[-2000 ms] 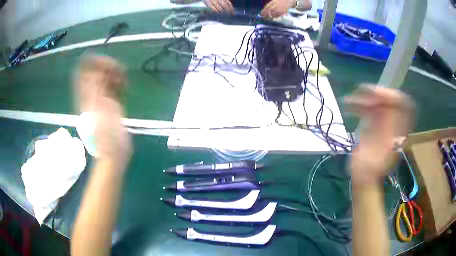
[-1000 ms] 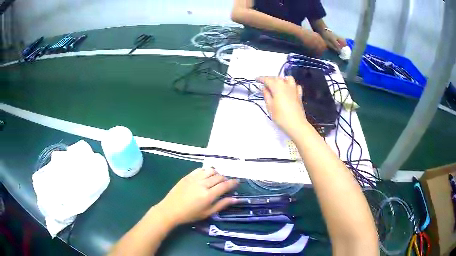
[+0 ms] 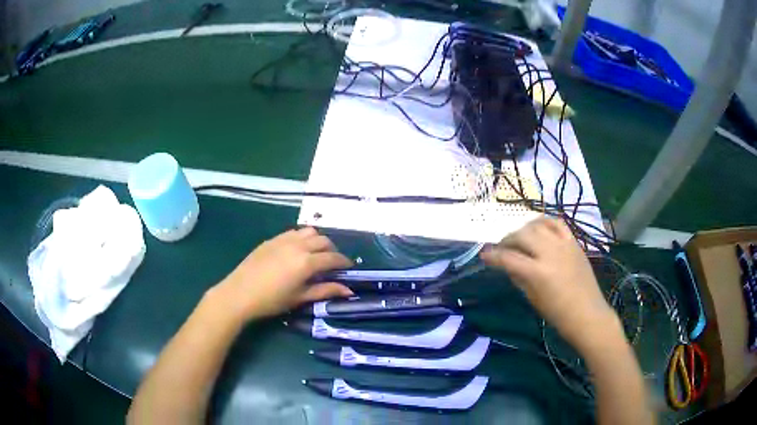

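Observation:
Several curved black and pale-lavender pens lie in a row on the green bench, tips pointing left. My left hand (image 3: pixel 282 272) is around the tip end of the farthest pen (image 3: pixel 408 272), with thumb and fingers on either side. The thumb is close to the black-faced second pen (image 3: pixel 394 306). My right hand (image 3: pixel 554 270) is at that farthest pen's rear end, fingertips pinched on a thin greyish strand (image 3: pixel 466 271) that reaches toward the pen. Whether it is filament or a lead, and whether it enters the pen, I cannot tell.
A white board (image 3: pixel 373 158) bears a black box (image 3: pixel 495 104) with tangled black leads. A light-blue cylinder (image 3: pixel 162 195) and white crumpled cloth (image 3: pixel 87 261) are left. Scissors (image 3: pixel 687 373), clear coils (image 3: pixel 635 311) and a cardboard tray (image 3: pixel 720 286) are right. A metal post (image 3: pixel 693 116) rises behind.
My right hand has come back from the leads on the board to the pen's rear end. My left hand has closed around the farthest pen. The view has shifted, and the person opposite is out of view.

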